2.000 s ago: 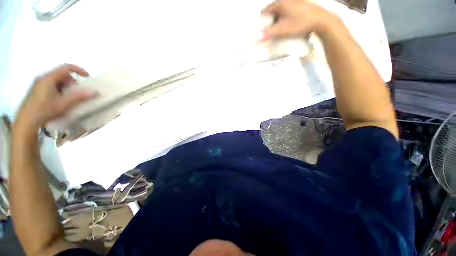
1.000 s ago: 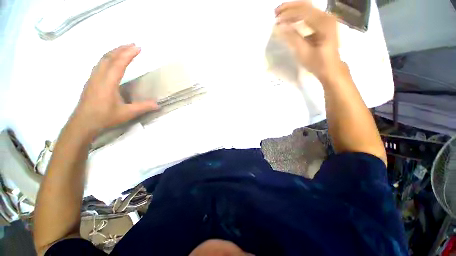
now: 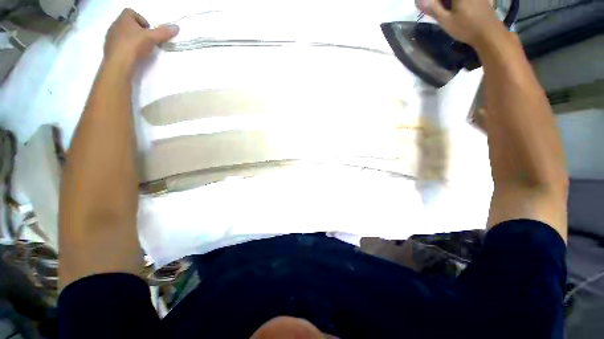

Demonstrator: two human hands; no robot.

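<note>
Long beige fabric strips [image 3: 212, 151] lie side by side across the white ironing cloth [image 3: 278, 208], running left to right. Another strip [image 3: 199, 107] lies farther back, and a thin dark-edged stack [image 3: 251, 44] lies near the far side. My left hand [image 3: 136, 40] is at the left end of that stack, thumb pointing right; whether it grips the stack or cloth cannot be told. My right hand [image 3: 461, 18] is closed on the handle of the steam iron [image 3: 424, 53]. The iron's dark pointed soleplate shows, tilted, by the right end of the stack. Glare hides the strips' middle parts.
A scorched brown patch [image 3: 434, 155] marks the cloth at the right. The iron rest's edge [image 3: 478, 109] may show beside my right forearm. A beige piece [image 3: 41, 175] hangs at the left edge. Bundles [image 3: 40, 258] lie low at the left. A dark hose or cord runs behind the iron.
My right hand now holds the iron, which was not visible before. My left hand has moved up to the far stack. Strips now show in several rows, and the view has shifted.
</note>
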